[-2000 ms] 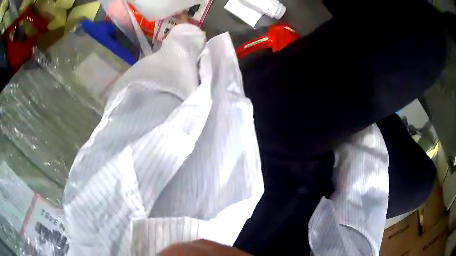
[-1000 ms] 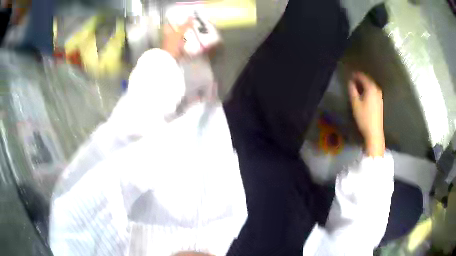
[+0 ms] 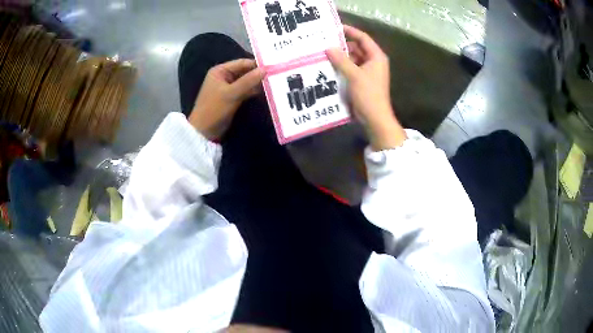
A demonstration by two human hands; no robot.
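Note:
A sheet of shipping labels (image 3: 302, 65) is held up at the top centre, above my knees. It shows two white panels with pink-red striped borders, black pictograms and the print "UN 3481" on the lower one. My left hand (image 3: 227, 94) pinches its left edge. My right hand (image 3: 369, 81) holds its right edge, with the thumb on the front near the line between the panels. The top of the sheet is cut off by the picture's edge. Behind it lies a grey-green wrapped carton (image 3: 422, 71) on the floor.
Brown flattened cardboard (image 3: 58, 84) stands in a row at the upper left. Yellow pieces (image 3: 83, 211) lie at the left, and another yellow piece (image 3: 572, 170) at the right. Green woven sheeting (image 3: 543, 240) and crumpled clear plastic (image 3: 507, 270) lie at the right. A red edge (image 3: 333, 194) shows between my legs.
The view has swung round to the front. My right hand, empty a second ago, now holds the label sheet together with my left hand. The wrapped carton at the left has mostly left the view.

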